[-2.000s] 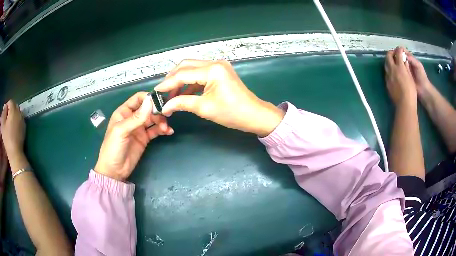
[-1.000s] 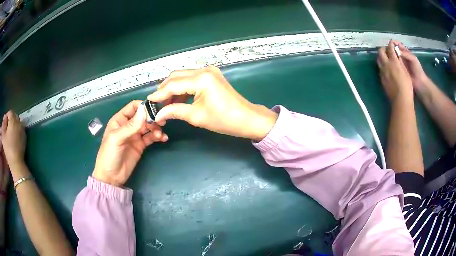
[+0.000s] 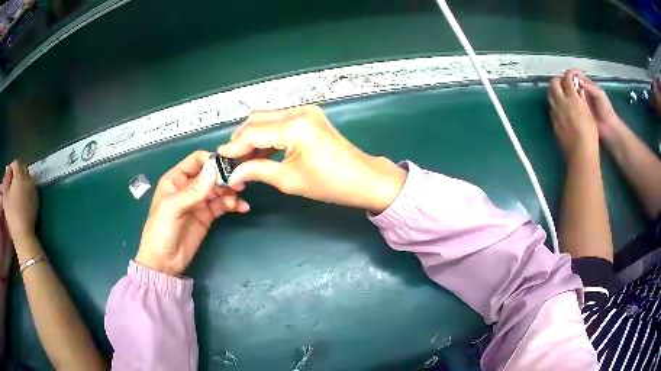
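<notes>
A small plastic housing (image 3: 223, 168) with a pale rim and a dark inside is held on edge between my two hands, left of the picture's centre. My left hand (image 3: 185, 199) grips it from the left between thumb and fingers. My right hand (image 3: 293, 152) touches its right side with thumb and forefinger. The fingertips partly cover it, and its fine detail is too small to tell. A small whitish square unit (image 3: 139, 185) lies alone on the green table surface (image 3: 304, 239), left of my left hand.
A pale scuffed rail (image 3: 290, 88) crosses beyond my hands. A white cable (image 3: 500, 119) hangs diagonally at right. Another person's arm (image 3: 43, 297) is at far left; a person's hands (image 3: 578, 109) hold a small white piece at right. Thin scraps (image 3: 303, 356) lie near the close edge.
The housing has tilted between my fingertips, its dark inside turning more into view, then edge-on again. Both hands keep hold of it. The whole view has shifted slightly.
</notes>
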